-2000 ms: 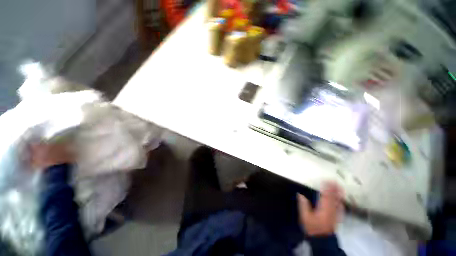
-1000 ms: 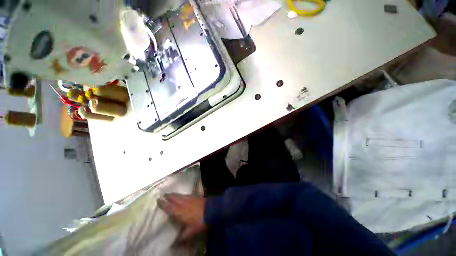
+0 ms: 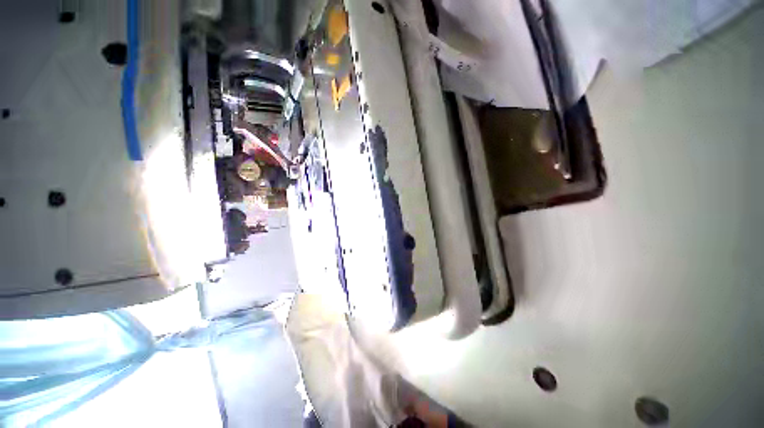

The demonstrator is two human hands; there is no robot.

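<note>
The machine bed (image 3: 314,251), a shiny metal work plate with yellow tape marks, stands close in front of me. The pale machine head (image 3: 84,167) is at the left, with strong lamp glare along its edge. Bent metal clamp parts (image 3: 272,150) show between head and plate. A thin off-white cloth or garment (image 3: 335,355) lies in folds at the plate's lower end. Part of one of my hands (image 3: 429,411) shows at the bottom edge, against this cloth; I cannot tell which hand or its grip. The other hand is not visible.
A dark two-pronged tool (image 3: 549,92) lies right of the bed over a brown recess (image 3: 523,155) in the cream table (image 3: 670,276). A numbered tape strip (image 3: 452,57) and pale cloth (image 3: 494,42) are at the upper right. Bluish-white glossy material (image 3: 75,364) is at the lower left.
My view has moved much closer to the needle area and turned. The waiting white garment, thread cones and my sleeve have left the picture. The cloth now shows beside the bed's lower end.
</note>
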